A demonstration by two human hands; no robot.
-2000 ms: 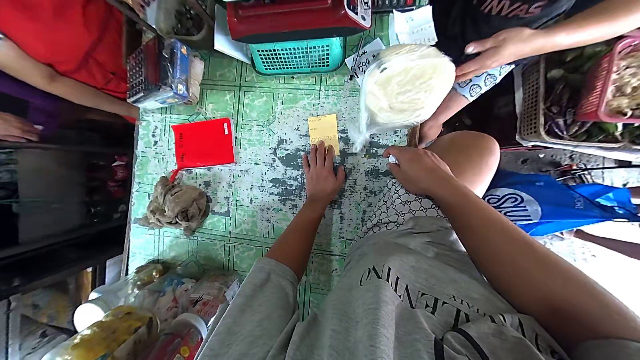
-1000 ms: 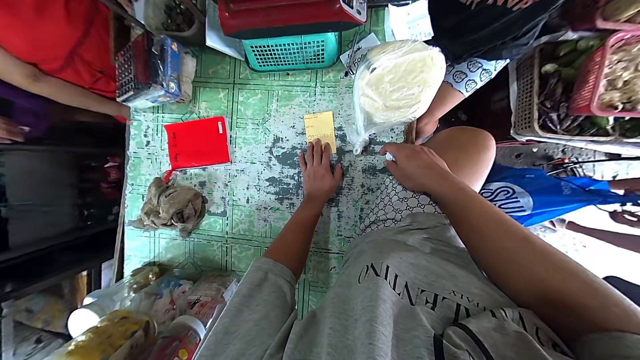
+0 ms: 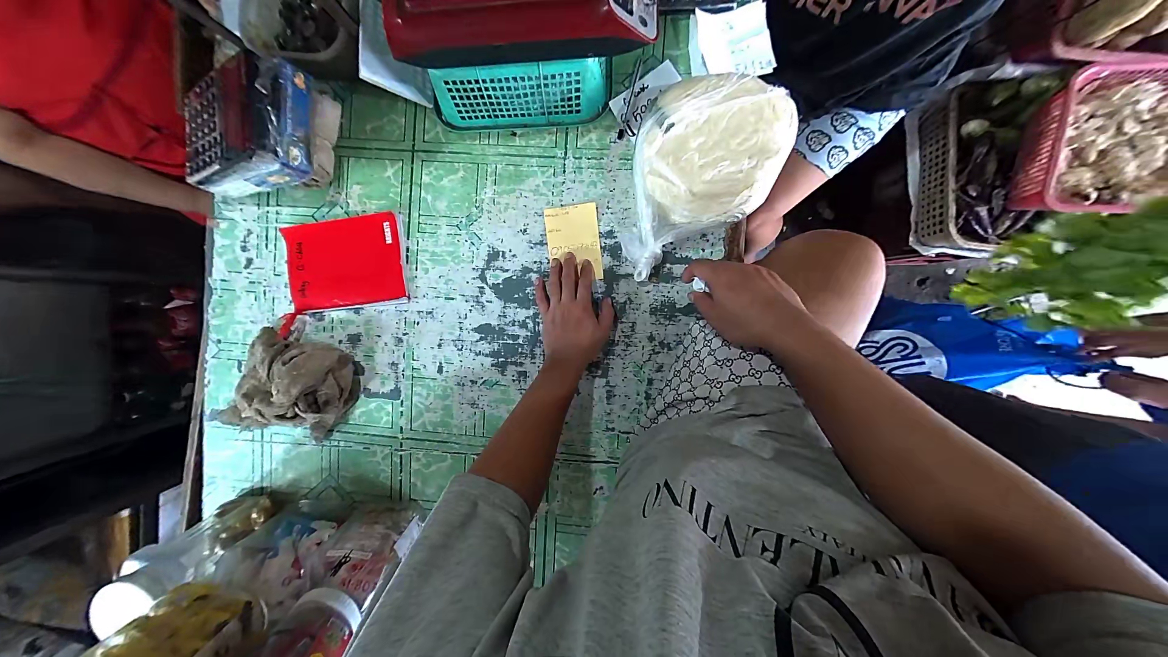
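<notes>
My left hand (image 3: 573, 315) lies palm down with its fingers spread, the fingertips on the lower edge of a yellow paper slip (image 3: 573, 235) that bears handwriting. At the table's right edge my right hand (image 3: 750, 304) is curled around a small whitish object (image 3: 699, 285), mostly hidden in the fist; its kind is unclear. Just above that hand, a clear plastic bag (image 3: 716, 155) with a pale, round mass inside rests with its knotted end toward me. To the left lie a red notebook (image 3: 347, 262) and a crumpled brown cloth (image 3: 297, 379).
A teal plastic basket (image 3: 520, 94) sits under a red appliance (image 3: 511, 32) at the far edge. Packets and jars (image 3: 319, 625) crowd the near left. At right are a pink basket of garlic (image 3: 1049, 155), a blue bag (image 3: 967, 342) and leafy greens (image 3: 1077, 265). Other people stand at both sides.
The other person's arm that reached to the plastic bag at the upper right has drawn back. Leafy greens have come into view at the right. My hands have stayed in place.
</notes>
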